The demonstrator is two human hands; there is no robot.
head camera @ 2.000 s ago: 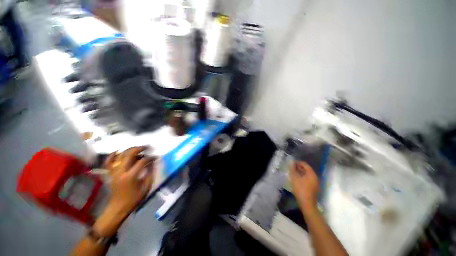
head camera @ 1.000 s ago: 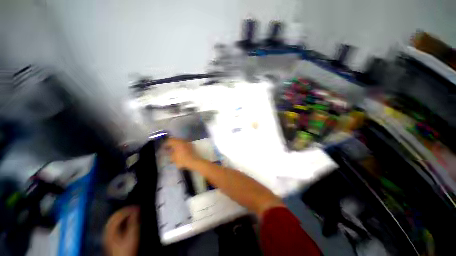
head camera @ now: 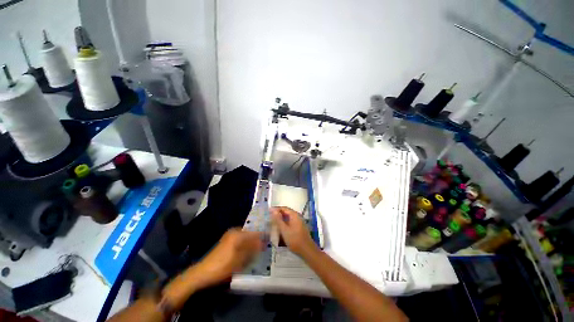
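Observation:
The white sewing machine [head camera: 359, 214] stands in front of me, with an orange square sticker and a blue-edged recess [head camera: 294, 173] on its left. The pale bed plate [head camera: 259, 217] runs along its left side. My left hand [head camera: 238, 253] is blurred over the plate's near part; its fingertips are unclear. My right hand [head camera: 291, 227] is beside it, over the recess, fingers bent together. Whether either holds something small cannot be told. Black fabric [head camera: 220, 204] lies left of the plate.
At left, a neighbouring JACK table [head camera: 141, 217] carries large white cones [head camera: 94, 80], brown spools [head camera: 97, 206] and a dark cloth piece [head camera: 43, 291]. At right are a thread stand with dark cones [head camera: 410, 93] and massed coloured spools [head camera: 453, 210]. A pale wall is behind.
The view has swung and steadied, showing the machine centrally. My left hand has come from the left table to the bed plate beside my right hand. My right hand is nearer the plate's front.

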